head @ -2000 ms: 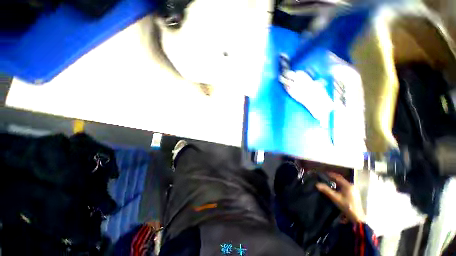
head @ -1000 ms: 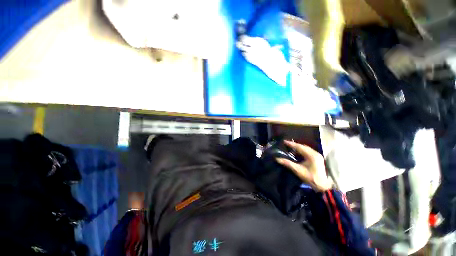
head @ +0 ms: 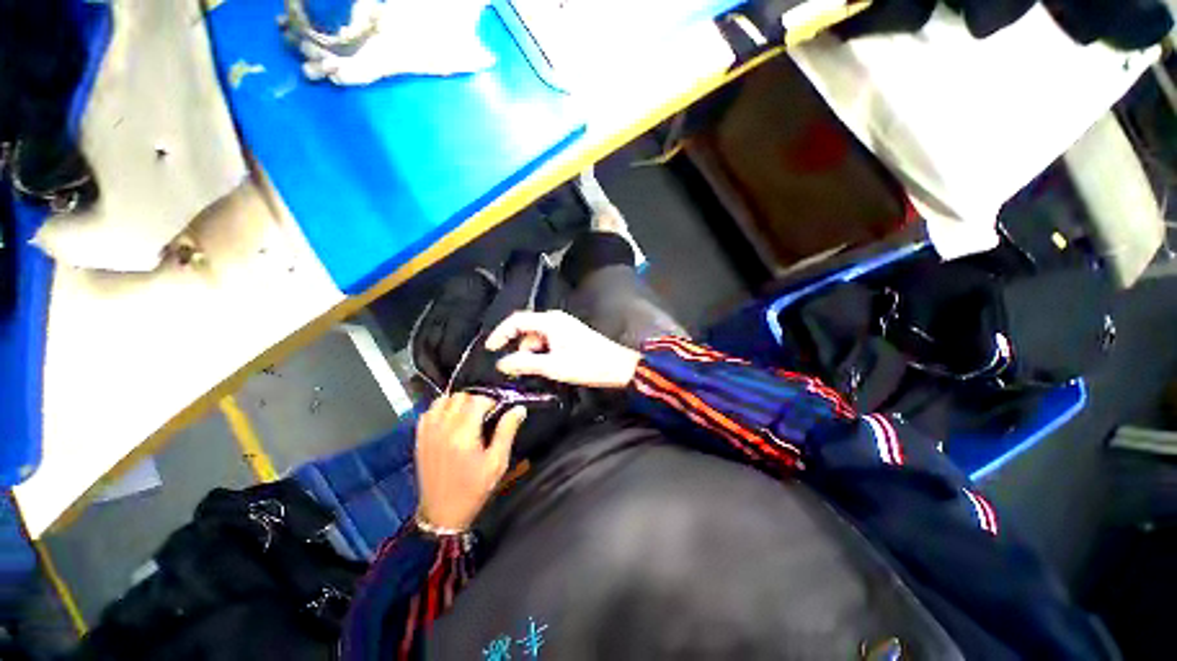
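Observation:
A black bag (head: 445, 329) lies on my lap, with a thin pale zipper or edge line curving along it. My left hand (head: 465, 458), with a band at the wrist, is shut on the bag's near edge by a silvery line. My right hand (head: 562, 351) is over the bag just beyond it, with fingers bent; whether they grip the fabric cannot be told. The fingertips partly hide the bag.
The yellow-edged bench carries a blue mat (head: 400, 155) with a crumpled white glove (head: 400, 49). A blue crate (head: 1020, 439) holding black bags is at right. More black bags (head: 220, 568) are at lower left. A cardboard box (head: 807, 168) is under the bench.
The view has turned toward the right. The black bag has moved from beside my right leg onto my lap. My left hand has come onto it, and my right hand has moved inward beside the left.

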